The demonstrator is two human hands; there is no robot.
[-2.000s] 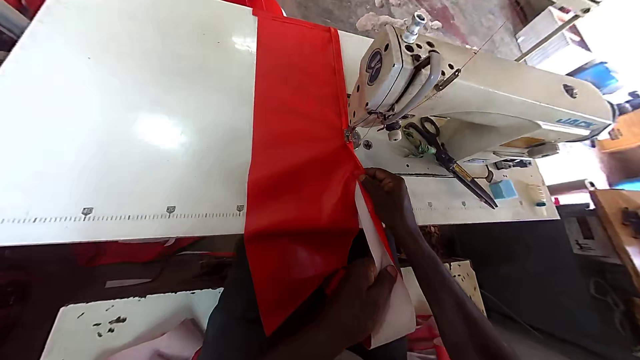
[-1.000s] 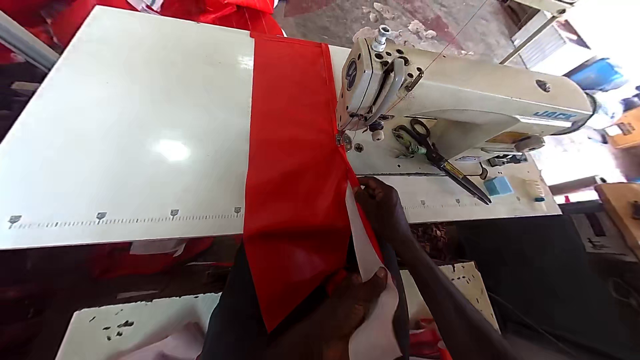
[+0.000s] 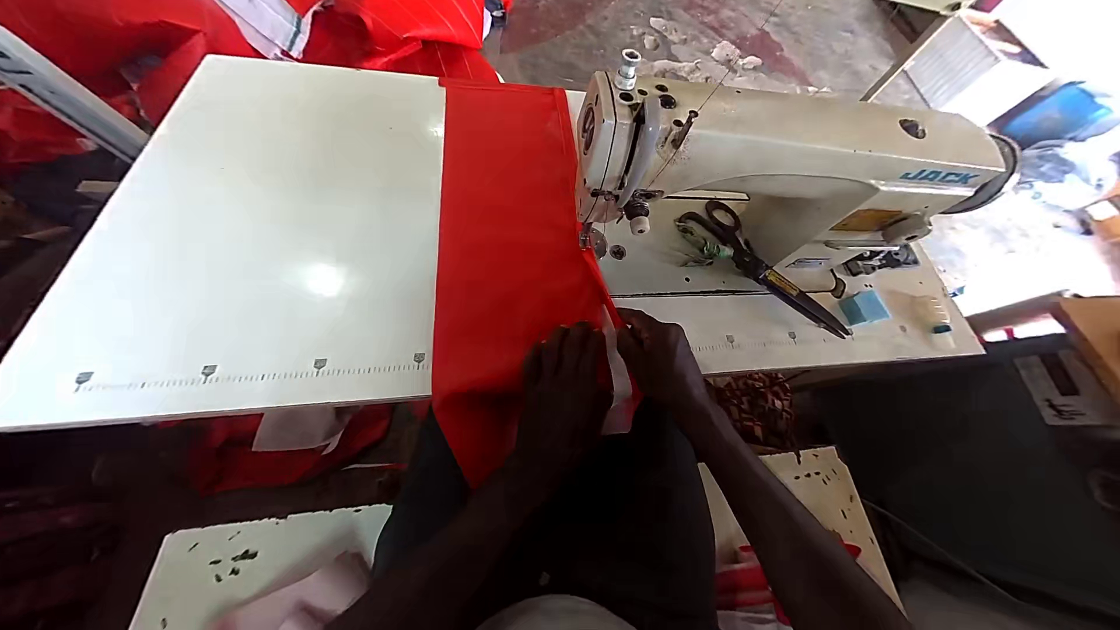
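Note:
A long piece of red fabric (image 3: 507, 236) lies across the sewing table and hangs over its front edge toward my lap. Its right edge runs under the presser foot (image 3: 586, 236) of a white Jack sewing machine (image 3: 787, 140). My right hand (image 3: 656, 350) grips the folded right edge just in front of the needle area, fingers closed. Beside it, my left hand (image 3: 564, 385) rests on the red fabric near the table edge; whether it pinches the cloth cannot be told. A pale strip (image 3: 619, 376) shows between my hands along the fabric's edge.
Black-handled scissors (image 3: 770, 276) lie on the machine bed beside a bundle of thread (image 3: 700, 241). Right of them are a light blue block (image 3: 864, 308) and a small clear bottle (image 3: 936, 315). More red fabric (image 3: 376, 35) is heaped behind the white tabletop (image 3: 262, 219).
My left hand has moved up from the lower end of the pale strip onto the red fabric, close to my right hand. Less of the strip shows now.

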